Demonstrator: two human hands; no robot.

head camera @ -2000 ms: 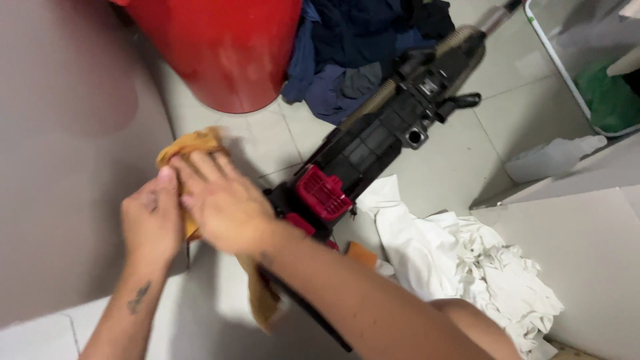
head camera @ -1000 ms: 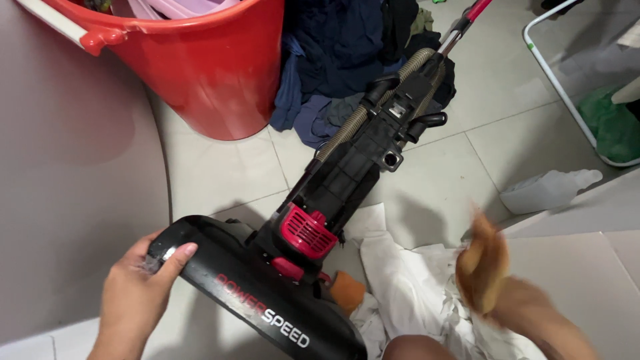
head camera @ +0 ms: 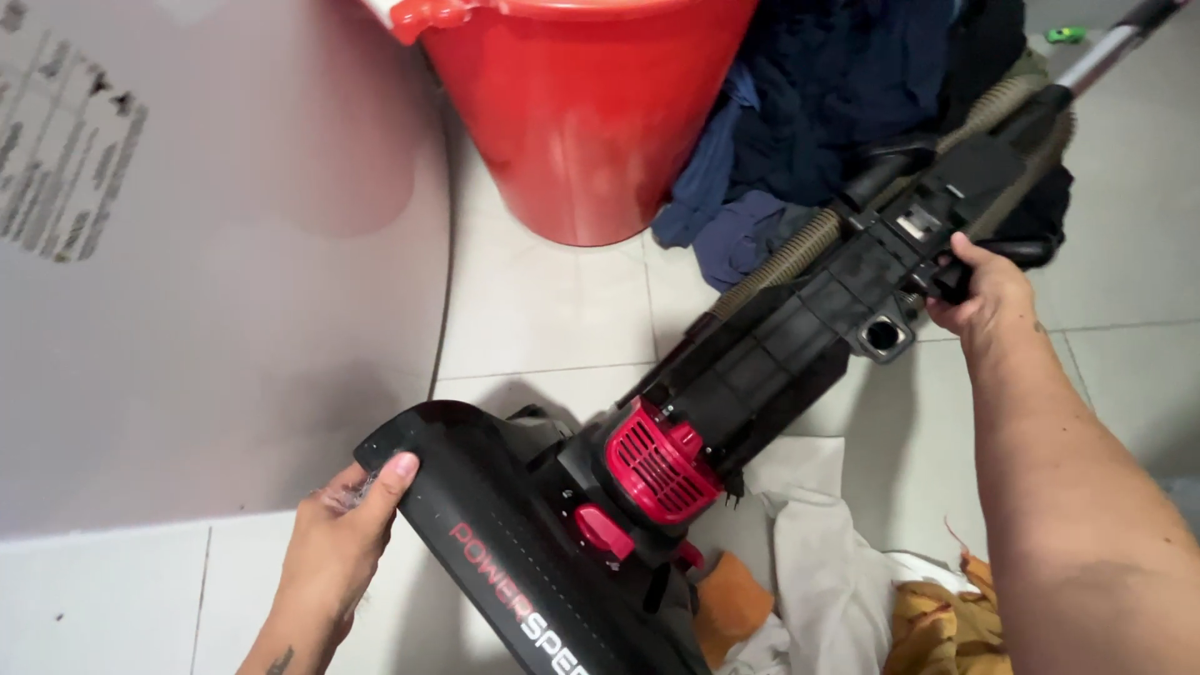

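An upright vacuum cleaner (head camera: 769, 347), black with red parts, lies tilted across the view. My left hand (head camera: 352, 534) grips the left end of its floor head (head camera: 497, 525), thumb on top, with clear film or fluff by the fingers. My right hand (head camera: 989, 291) holds the body near the dark side handle; its fingers are partly hidden behind the body. A ribbed hose (head camera: 787, 262) runs along the body. The mustard cloth (head camera: 937, 623) lies at the lower right, partly behind my right forearm. An orange piece (head camera: 733, 600) sits beside the floor head.
A red bucket (head camera: 591, 122) stands at the top, next to a large grey curved panel (head camera: 234, 281) on the left. Dark clothes (head camera: 834, 84) are heaped behind the vacuum. White cloth (head camera: 825, 562) lies on the tiled floor at the lower right. A small green object (head camera: 1065, 36) is at the top right.
My right hand has let go of the mustard cloth and now holds the vacuum's body. Two seconds ago both hands were at the cloth; my left hand has since taken the floor head.
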